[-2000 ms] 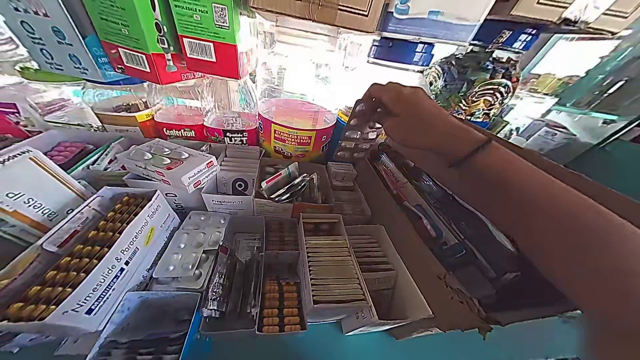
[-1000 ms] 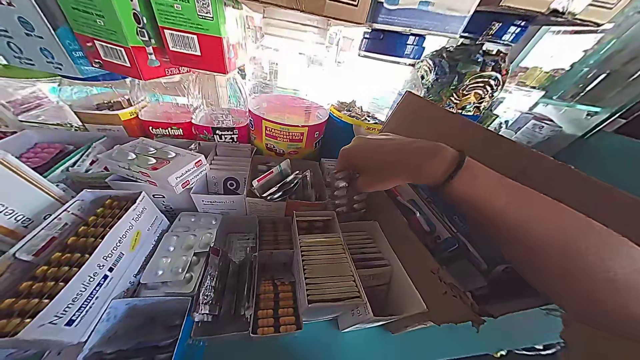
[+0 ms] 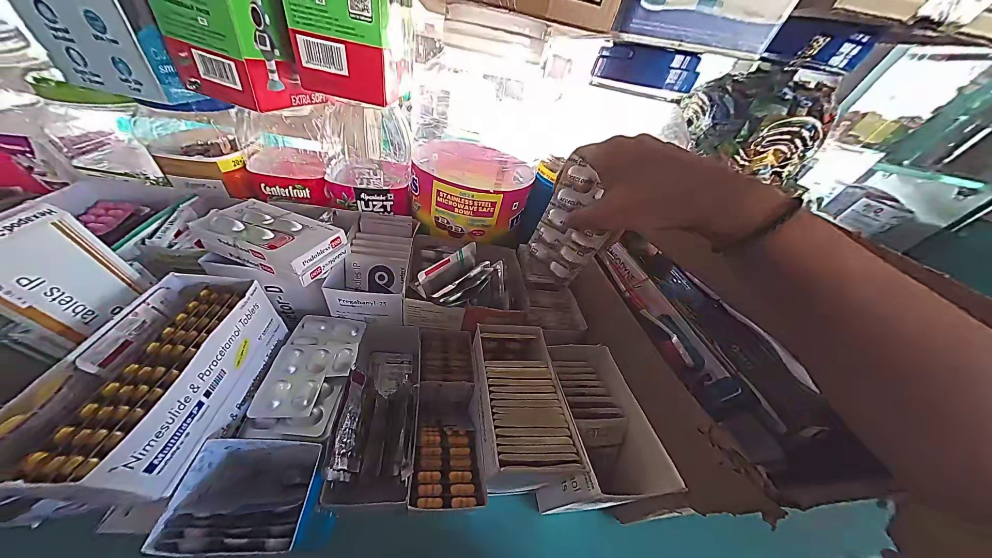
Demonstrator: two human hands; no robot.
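Observation:
My right hand (image 3: 659, 186) comes in from the right, a dark band on its wrist, and grips a blister strip of tablets (image 3: 570, 221). The strip hangs tilted over a small box (image 3: 554, 310) at the back right of the medicine boxes. Left of it is an open box of loose foil strips (image 3: 465, 283). In front stand a white box packed with thin packets (image 3: 531, 411) and a narrow box of orange capsules (image 3: 447, 473). A Nimesulide & Paracetamol box (image 3: 201, 395) holds yellow-brown capsule strips. My left hand is not in view.
Plastic jars with pink labels (image 3: 473, 190) line the back. Green and red cartons (image 3: 349, 54) stand above them. On the right, a torn cardboard box (image 3: 659, 395) holds packaged toothbrushes (image 3: 666, 318) beneath my forearm. A teal surface (image 3: 434, 535) runs along the front.
My right hand has lowered toward the small box since two seconds ago, then risen somewhat from its position one second ago. A blister strip is in it now, showing more fully than one second ago.

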